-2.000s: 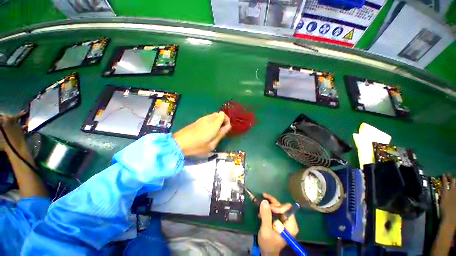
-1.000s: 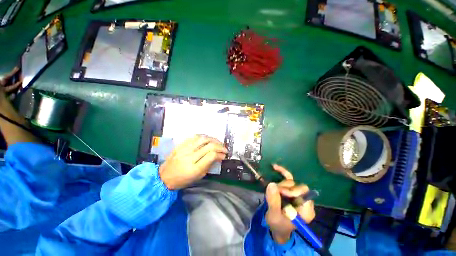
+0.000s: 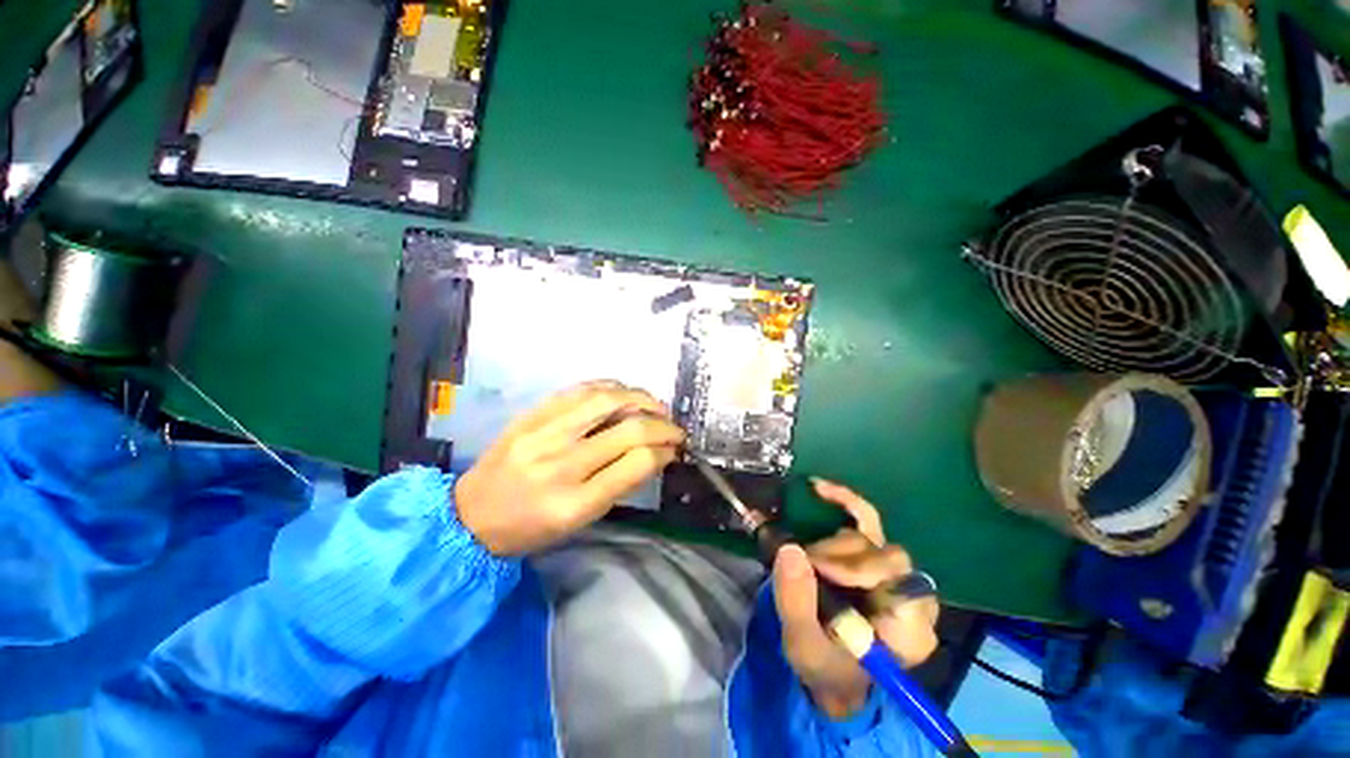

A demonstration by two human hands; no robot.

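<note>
An open tablet assembly [image 3: 570,333] lies flat in front of me, its main board [image 3: 740,370] at the right end. My left hand [image 3: 570,462] rests over the tablet's lower middle, fingertips pinched at the board's lower left edge; what they pinch is too small to tell, likely a wired component. My right hand [image 3: 851,592] holds the soldering iron [image 3: 888,674] like a pen. Its metal tip meets the board edge close to my left fingertips. The exact contact is hidden or too small to see.
A red bundle of wired components [image 3: 785,111] lies beyond the tablet. A solder spool [image 3: 104,296] is at left, its solder wire [image 3: 237,410] running toward my sleeve. At right are a fan [image 3: 1118,282], a tape roll [image 3: 1096,459] and a blue ribbed box [image 3: 1221,533]. Another tablet [image 3: 289,96] lies upper left.
My left hand has moved from the red bundle down to the tablet's board edge, beside the iron tip. The view has tilted down. The iron stays in my right hand.
</note>
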